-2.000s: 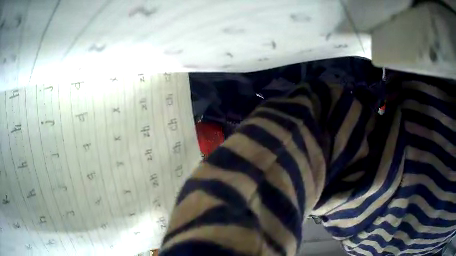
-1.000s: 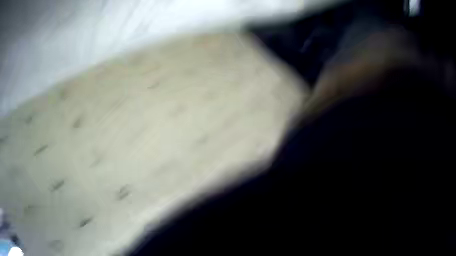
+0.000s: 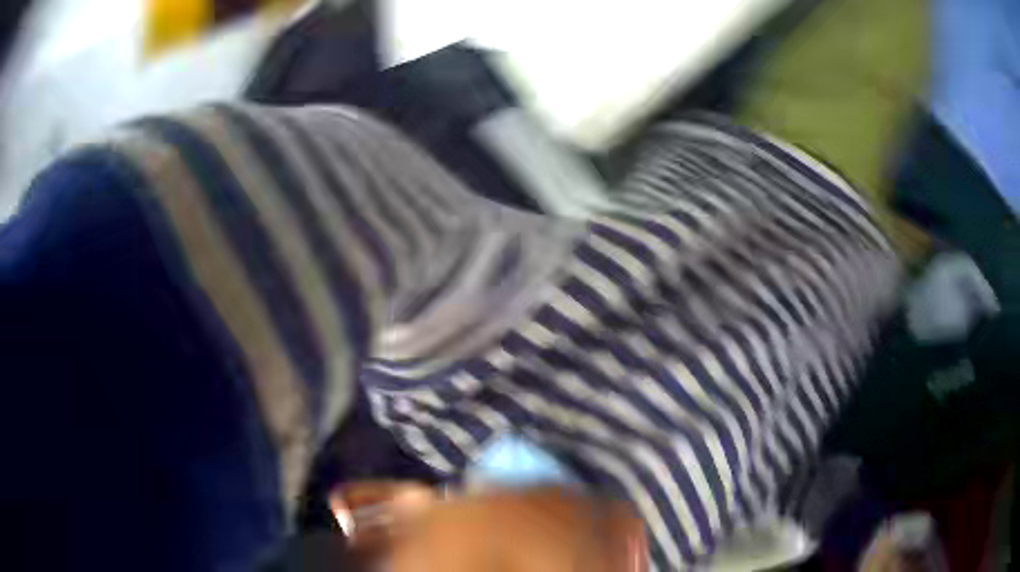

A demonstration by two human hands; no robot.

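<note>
The view is strongly blurred. Striped clothing (image 3: 693, 324) in dark and pale bands fills the middle, with a broader striped stretch like a sleeve at the left. A bright white flat surface (image 3: 582, 56) lies beyond it at the top; I cannot tell if it is paper or tabletop. An orange-brown blurred shape (image 3: 515, 536) is cut off by the bottom edge; I cannot tell if it is skin or an object. Neither of my hands can be made out.
Dark cloth (image 3: 436, 101) lies beside the white surface. An olive-green area (image 3: 833, 89) and a light blue one (image 3: 979, 78) are at the upper right. A small light blue patch (image 3: 517, 460) is at the bottom centre. A whitish crumpled thing (image 3: 948, 296) is at the right.
The view has swung away from the lined page with handwritten letters, which no longer shows. The striped clothing now fills the middle, and the orange-brown shape has appeared at the bottom.
</note>
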